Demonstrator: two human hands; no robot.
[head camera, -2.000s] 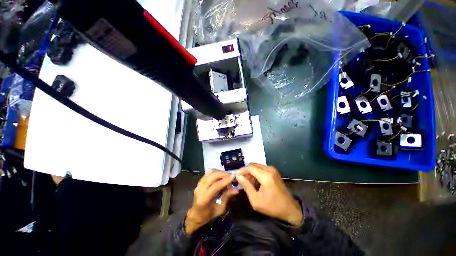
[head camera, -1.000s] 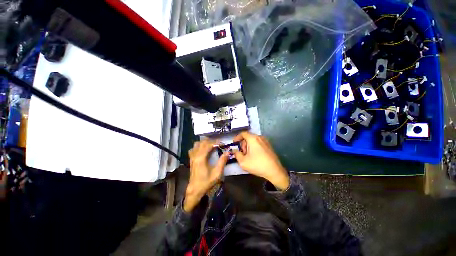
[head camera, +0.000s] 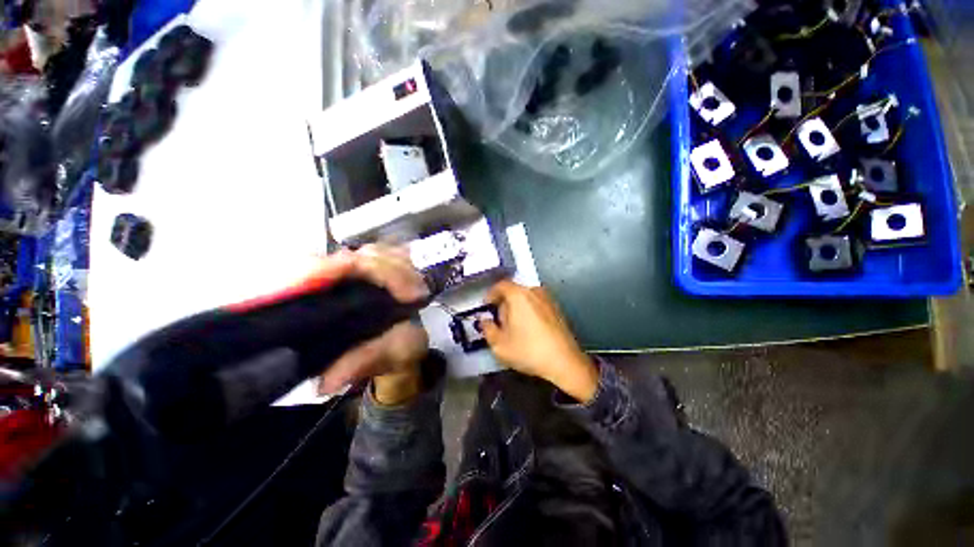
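Note:
The electric screwdriver (head camera: 310, 331) lies slanted across the left foreground, blurred, its narrow end pointing right toward the black housing. My left hand (head camera: 379, 358) is wrapped around its front part, which hides some of the palm and fingers. The square black housing (head camera: 461, 332) sits on the white work pad (head camera: 520, 248) in front of the feeder. My right hand (head camera: 531, 333) holds the housing's right side with thumb and fingertips. Fingers cover part of its middle. Whether the driver tip touches it, I cannot tell.
The screw feeder (head camera: 422, 198) stands just behind the housing. A blue bin (head camera: 700, 284) of small motors is at the right. A crumpled clear bag (head camera: 582, 150) lies behind the feeder. White sheets (head camera: 214, 235) at the left bear several black units, one apart (head camera: 131, 235).
The screwdriver has swung down from above the feeder to a flatter slant, with my left hand now around it. My left hand has left the housing; my right hand stays on it. The view has shifted.

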